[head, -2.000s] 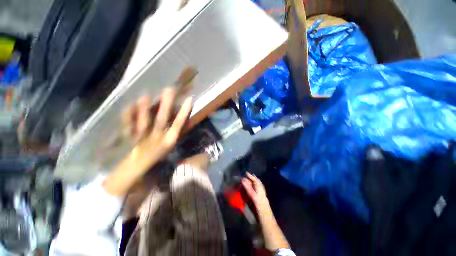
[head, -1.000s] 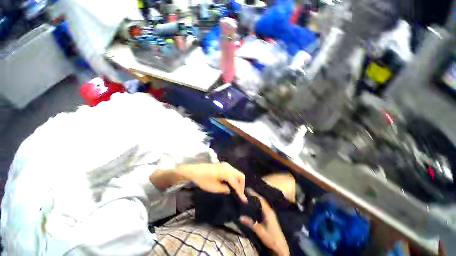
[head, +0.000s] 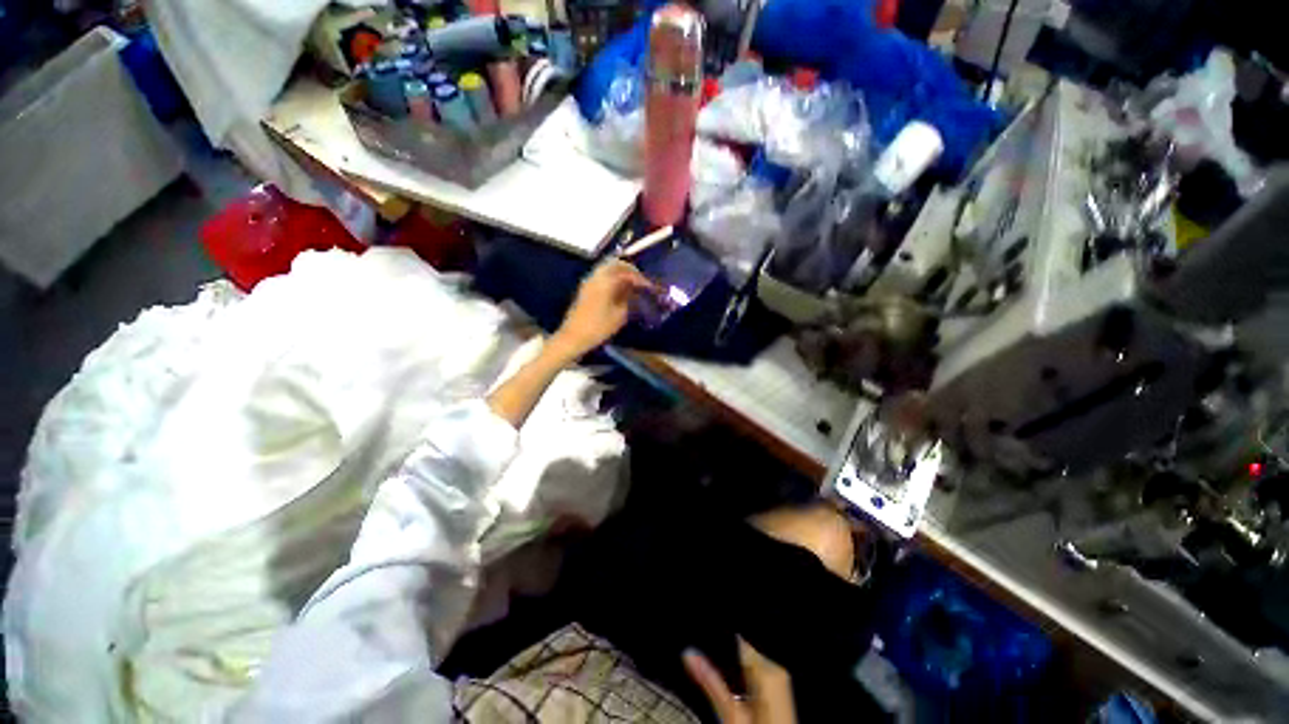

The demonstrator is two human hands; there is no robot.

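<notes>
My left hand (head: 605, 300) reaches forward onto a flat dark smartphone (head: 664, 294) that lies on dark cloth at the table edge; the fingertips are at its near left side. Whether they grip it is unclear. My right hand (head: 749, 689) is at the bottom edge, partly cut off, beside the black garment piece (head: 664, 580) spread over my lap. Its fingers are apart, but part of the hand is hidden, so a hold on the cloth cannot be told.
A white cloth heap (head: 283, 467) fills the left. A pink bottle (head: 673, 120) stands behind the phone, with a tray of thread cones (head: 460, 106) beyond. The sewing machine (head: 1060, 354) and its metal plate (head: 884, 481) are at right. Blue plastic (head: 961, 637) lies below the table.
My left hand has left the black cloth on the lap and moved forward to the phone. My right hand has moved lower. The black cloth is now spread wider over the lap.
</notes>
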